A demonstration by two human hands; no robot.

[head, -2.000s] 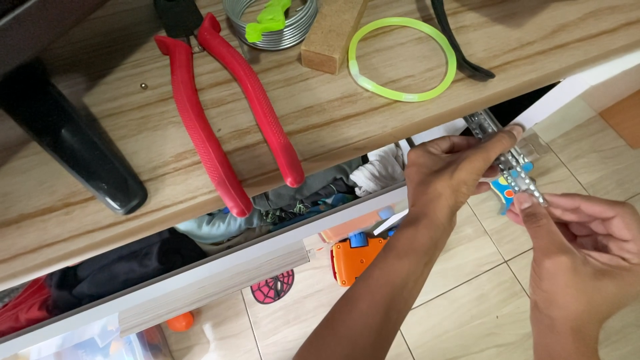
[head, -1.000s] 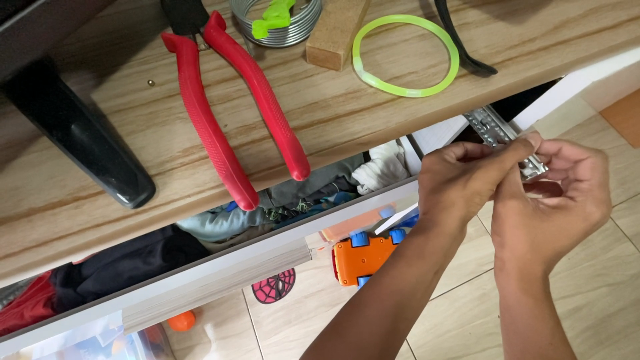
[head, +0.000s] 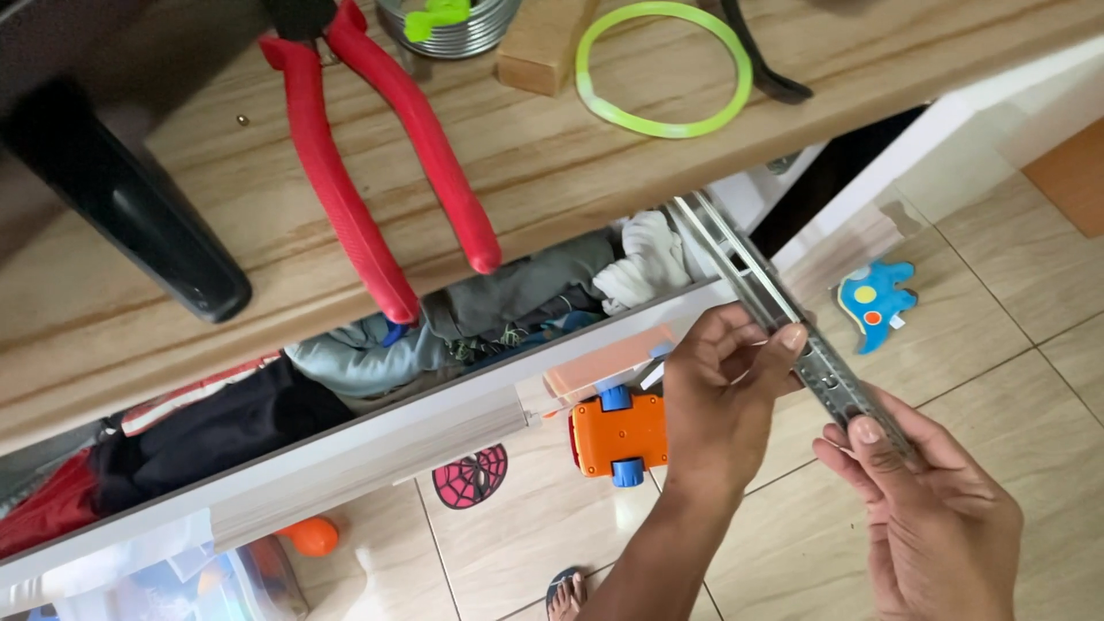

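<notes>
A metal ball-bearing drawer slide (head: 826,373) runs out at a slant from under the wooden top, beside the right end of the drawer (head: 483,371). My left hand (head: 733,379) pinches it midway between thumb and fingers. Farther out, my right hand (head: 923,492) holds its outer end, thumb on top. Folded clothes (head: 526,276) fill the drawer, with a white cloth (head: 642,259) nearest the slide. The slide's inner end is hidden under the top.
On the wooden top (head: 517,164) lie red-handled pliers (head: 345,190), a wire coil (head: 457,30), a wooden block (head: 539,52) and a yellow-green ring (head: 586,78). Below are an orange toy (head: 617,435), a blue dinosaur toy (head: 880,302) and a plastic bin (head: 216,578).
The slide now shows much more of its length between the drawer and my hands. My hands, close together a second ago, are apart along it, the right one lower and farther out.
</notes>
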